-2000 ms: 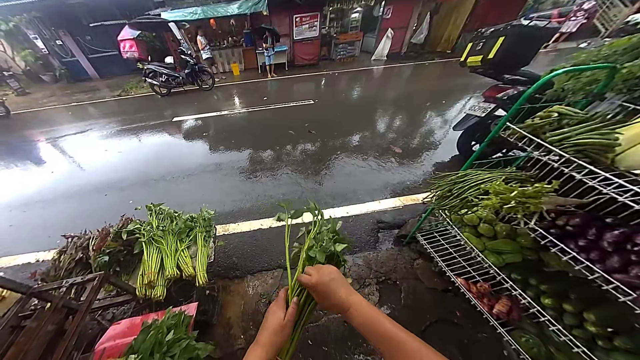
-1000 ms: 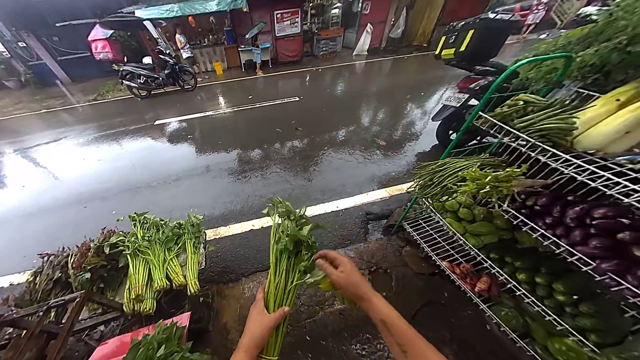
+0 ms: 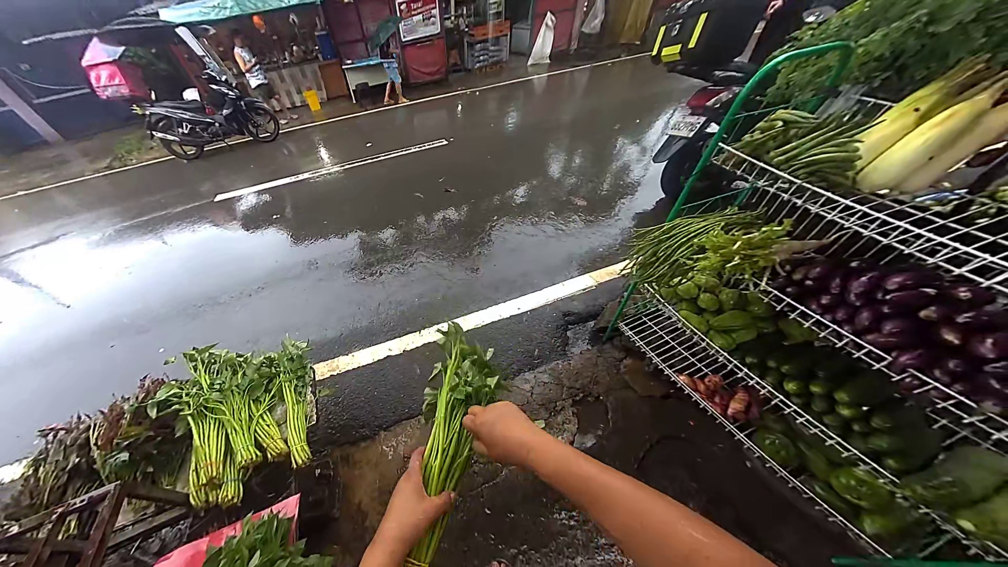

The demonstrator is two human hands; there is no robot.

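A bunch of leafy greens with long green stems is upright at the lower middle, leaves pointing away. Around its lower stems my left hand is closed, thumb across the front. My right hand is at the upper right side of the same bunch, fingers curled against the stems and leaves; whether they pinch a stem is hard to tell. A band shows near the bottom of the bunch. To the left lie tied bundles of similar greens, beside darker reddish leafy stalks.
At right stands a wire rack with eggplants, green vegetables, shallots and a green frame. A wooden crate sits lower left. Beyond the wet road are a parked motorcycle, stalls and people; another motorcycle stands behind the rack.
My right hand was apart from the upper bunch, to its right, one second ago and is now against it. Two seconds ago both hands were close together on the stems.
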